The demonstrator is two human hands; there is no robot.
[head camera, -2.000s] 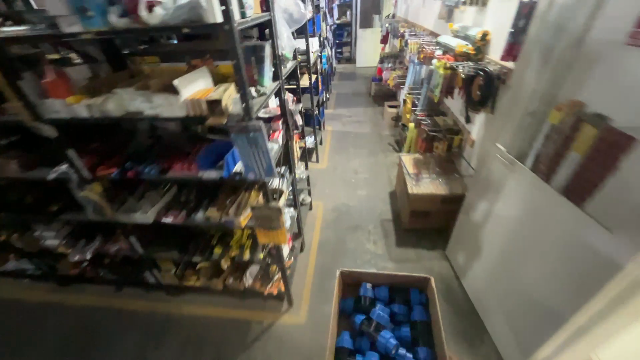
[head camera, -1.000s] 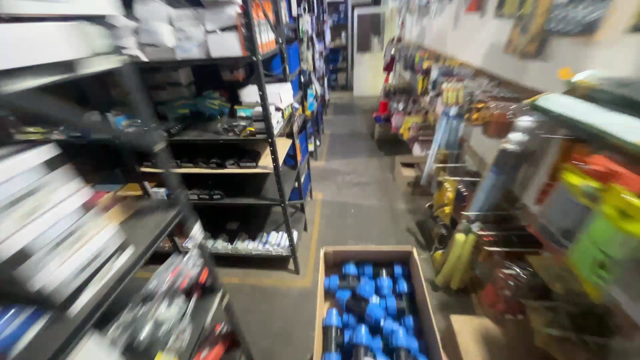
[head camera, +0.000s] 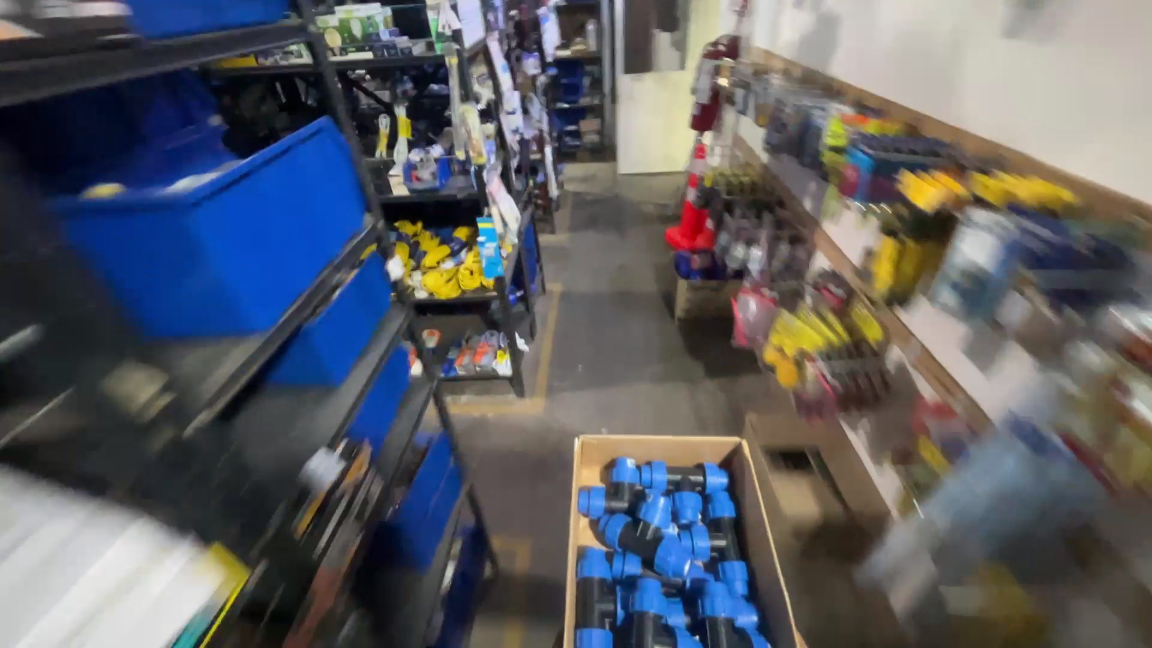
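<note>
An open cardboard box point(head camera: 661, 443) reaches up from the bottom edge of the head view, a little right of the middle. In it lie several black pipe fittings point(head camera: 641, 540) with blue caps, heaped in different directions. Neither my left hand nor my right hand can be seen; the near end of the box is cut off by the frame's edge, so what holds or bears it is hidden.
Black metal shelves with blue plastic bins point(head camera: 225, 243) line the left. Yellow goods point(head camera: 441, 261) fill a shelf beyond. A wall of hanging goods, blurred, runs along the right, with an orange traffic cone point(head camera: 693, 211) and cardboard boxes point(head camera: 706, 299) beside the aisle. A pale door point(head camera: 652, 121) stands at the far end.
The view has moved forward along the aisle, and the box of fittings has stayed at the bottom of it. The blue bins and the traffic cone now show larger and nearer.
</note>
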